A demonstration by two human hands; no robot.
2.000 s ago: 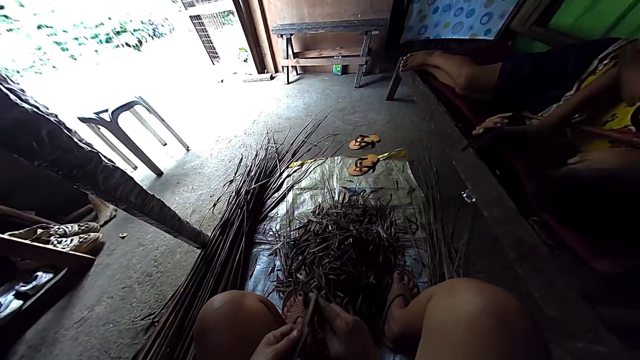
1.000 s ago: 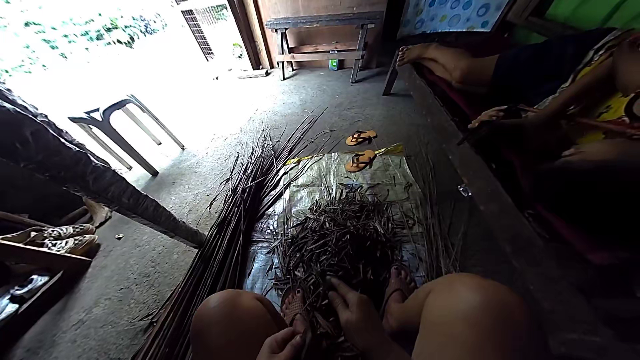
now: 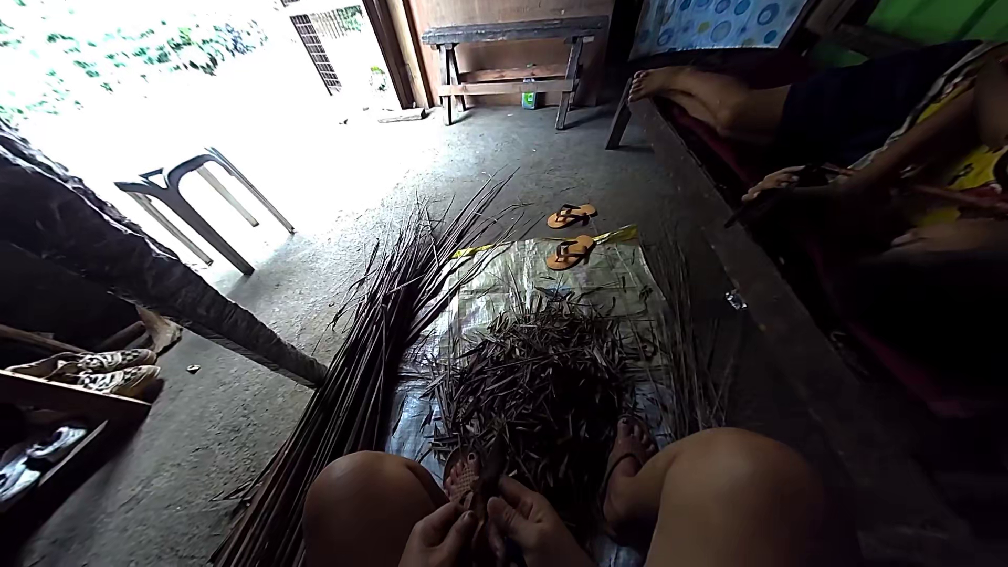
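Note:
My left hand [image 3: 442,535] is closed on a thin dark leaf strip at the bottom centre, between my knees. Beside it, nearly touching, my right hand [image 3: 529,521] grips a dark, narrow thing, perhaps a knife, whose form is lost in shadow. Beyond both hands a heap of short dry leaf scraps [image 3: 543,370] covers much of a woven plastic sheet [image 3: 504,276]. Long dark leaf ribs or stalks [image 3: 378,339] lie in a bundle along the sheet's left side, and thinner ones [image 3: 685,315] along its right.
Orange flip-flops [image 3: 571,252] rest at the sheet's far edge. A dark slanted post [image 3: 157,268] and a shoe rack [image 3: 79,394] are at the left. Along the right runs a wooden bench [image 3: 709,205] with a person on it. Another bench [image 3: 512,31] stands by the far wall.
My right hand has come back from the scrap heap to beside my left hand. Two seconds ago the hands were also close together.

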